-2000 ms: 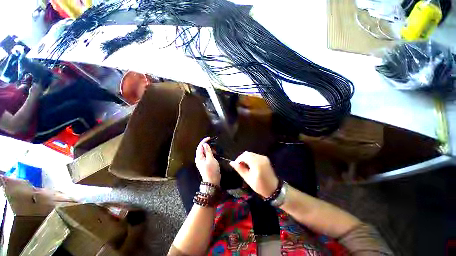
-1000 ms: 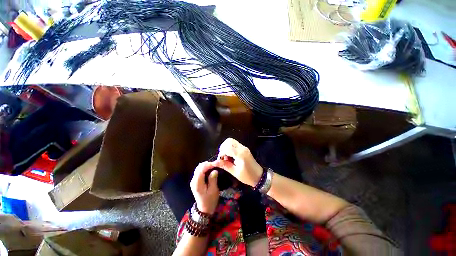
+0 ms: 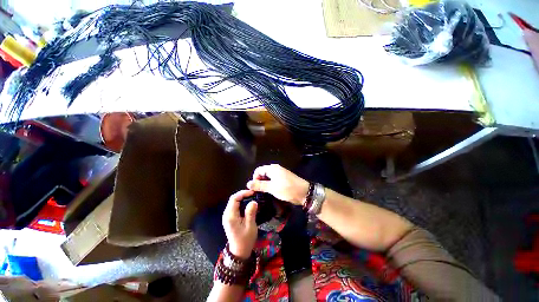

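A small coil of black cord [image 3: 263, 206] is between my hands above my lap. My left hand [image 3: 241, 224] holds the coil, with fingers and thumb bent around its left side. My right hand [image 3: 282, 184] is above it, with the fingertips pinched together at the coil's top near my left fingertips. What the right fingertips pinch is too small and dark to tell. A large bundle of black cords [image 3: 266, 59] lies across the white table [image 3: 414, 88], its looped end hanging over the front edge and its loose ends spread at the left.
An open cardboard carton [image 3: 145, 177] stands left of my knees. More cartons are at the lower left. A clear bag of black pieces [image 3: 440, 35] and a cardboard sheet [image 3: 354, 17] lie on the table. A table leg [image 3: 446, 154] slants below at right. A dark-clothed person's leg [image 3: 47, 183] shows at left.
My hands have come together, and the strand stretched between them earlier now shows as a dark coil in my left hand. The view has shifted, so the table things sit further left.
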